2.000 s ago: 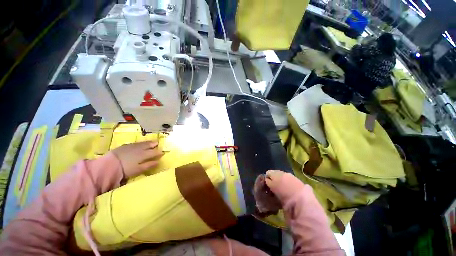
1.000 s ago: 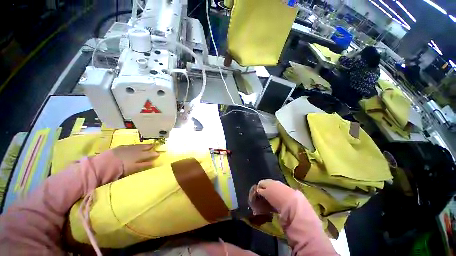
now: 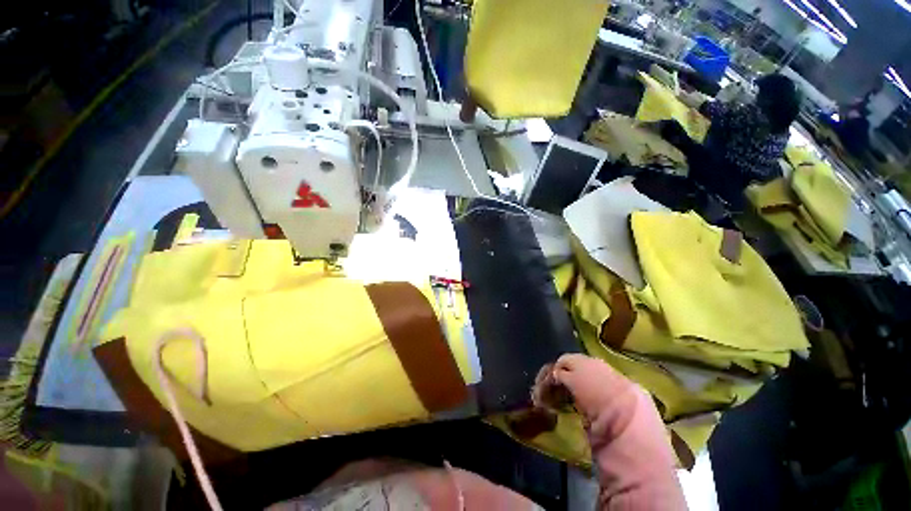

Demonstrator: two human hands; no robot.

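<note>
A yellow tote bag body (image 3: pixel 310 349) with a brown band (image 3: pixel 418 344) lies on the pale base plate, its rear part under the head of the white sewing machine (image 3: pixel 305 195). A second brown band (image 3: pixel 145 394) shows at its left end. A pink drawstring loop hangs over the bag. My right hand (image 3: pixel 559 379) is right of the bag, over the black table side, fingers curled; whether it holds anything is unclear. My left hand is out of view; only a dark pinkish patch shows at the lower left corner. A small red and black tool (image 3: pixel 450 284) lies on the plate.
A heap of yellow, brown and grey pieces (image 3: pixel 699 289) lies at right. A dark control panel (image 3: pixel 564 175) stands behind it. A yellow piece (image 3: pixel 534 55) hangs at the top. A person (image 3: pixel 754 125) works at the back right. Yellow and pink-red strips (image 3: pixel 103 284) mark the plate.
My left hand has left the bag and gone out of view. The bag now lies more spread out, its left end uncovered. My right hand stays at the right with fingers curled.
</note>
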